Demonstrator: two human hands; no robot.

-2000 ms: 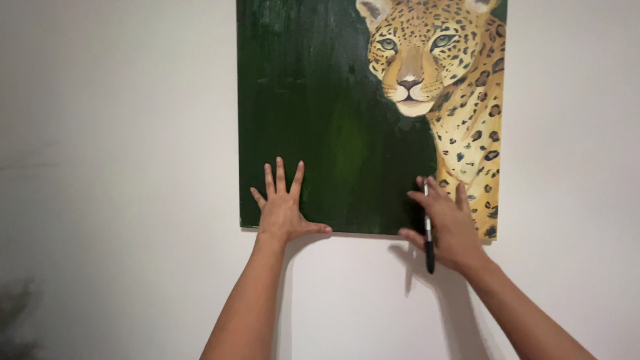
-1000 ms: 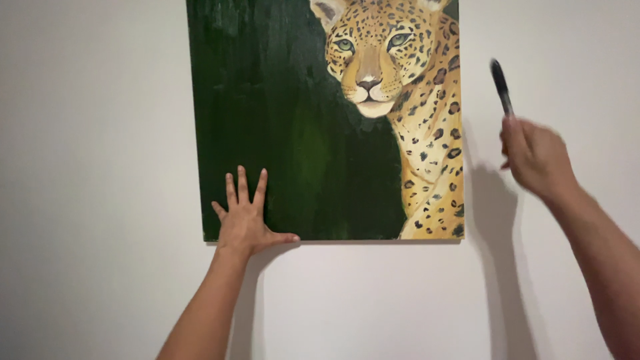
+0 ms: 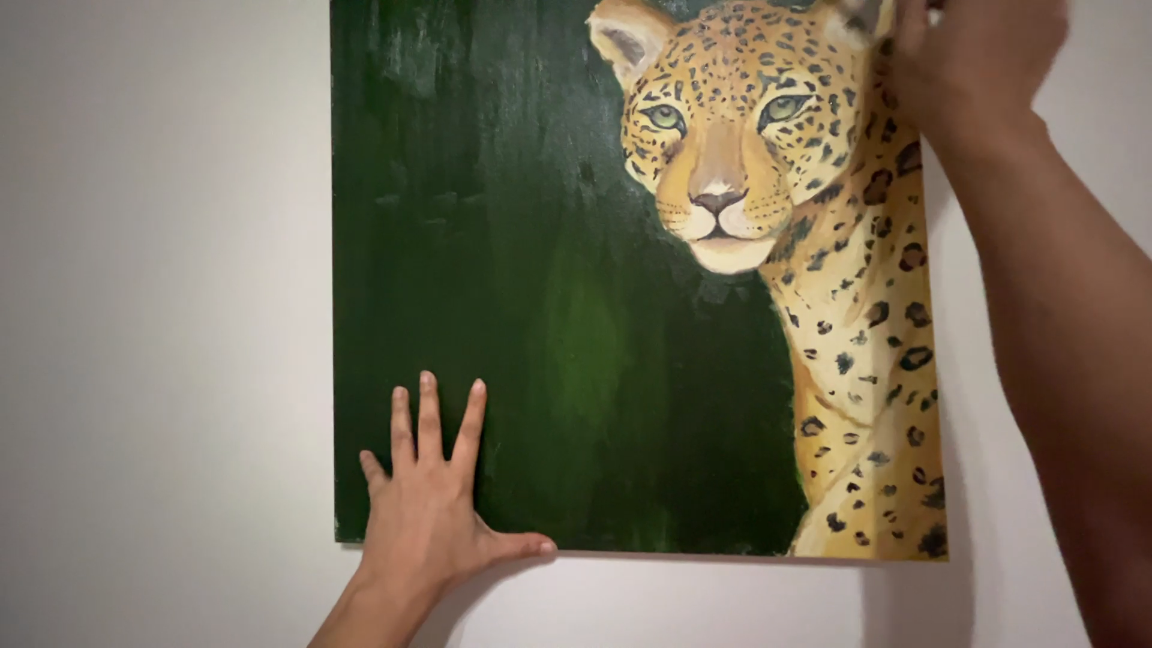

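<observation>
A painted canvas of a leopard-like spotted cat on dark green (image 3: 576, 342) is flat against the wall, its top edge out of view. Spread over its lower left corner, my left hand (image 3: 427, 504) presses with fingers apart, the thumb along the bottom edge. My right hand (image 3: 981, 63) is at the canvas's upper right edge, in front of the painted neck, its fingers curled and partly cut off by the frame. A small dark bit shows at its fingers; whether this is the marker seen earlier cannot be told.
A plain pale wall (image 3: 162, 297) surrounds the canvas at the left, right and below. Shadows of the canvas and my right arm (image 3: 918, 603) fall on the wall at the lower right.
My right hand has gone from the canvas's lower right, out over the wall with a black marker, and up to the upper right edge. My left hand stays at the lower left corner.
</observation>
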